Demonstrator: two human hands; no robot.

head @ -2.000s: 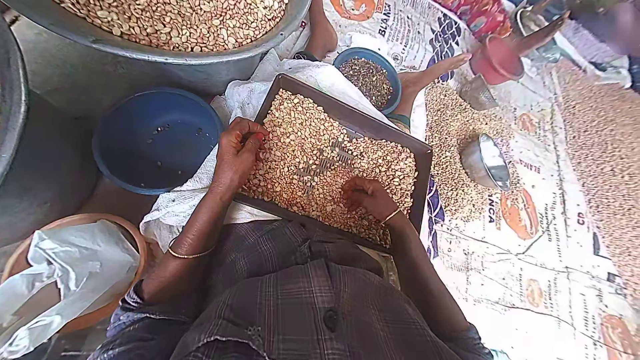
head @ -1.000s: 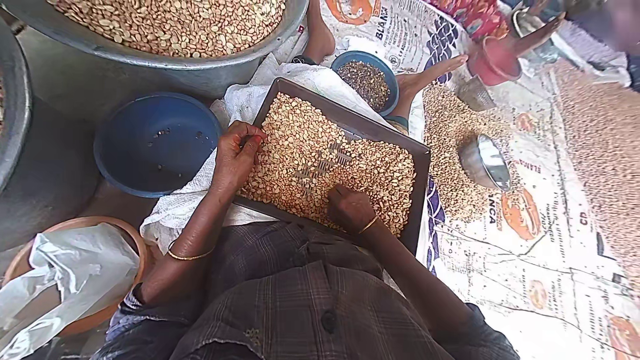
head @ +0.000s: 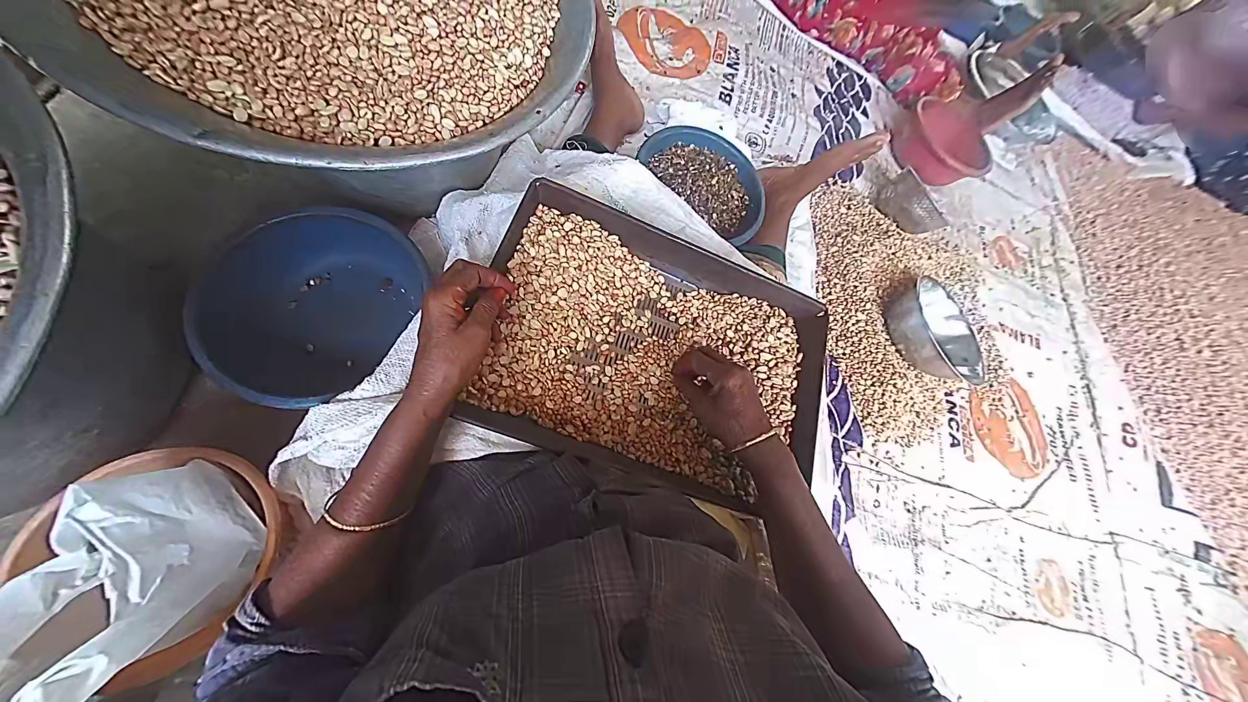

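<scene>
A dark rectangular tray (head: 811, 390) rests on my lap over a white woven sack (head: 375, 390). Pale beans or nuts (head: 575, 283) cover most of it, and slots in its bottom show near the middle. At the tray's left edge is my left hand (head: 466, 317), thumb and fingers bent together; something small and reddish shows at the fingertips. My right hand (head: 720, 395) is over the beans in the tray's right half, its fingers curled. Whether it holds a bean cannot be told. A blue basin (head: 312, 322) with a few dark bits stands left of the tray.
Large metal tubs (head: 390, 161) of beans stand at the upper left. An orange basin (head: 258, 497) holds a plastic bag (head: 156, 546). Beyond the tray are a blue bowl (head: 751, 195) of dark bits, a steel bowl (head: 926, 327) on spilled beans, and another person's hand (head: 1019, 96) by a red bowl (head: 941, 146).
My right hand has moved left over the beans, then back to the right and a little up. My left hand has stayed at the tray's left edge.
</scene>
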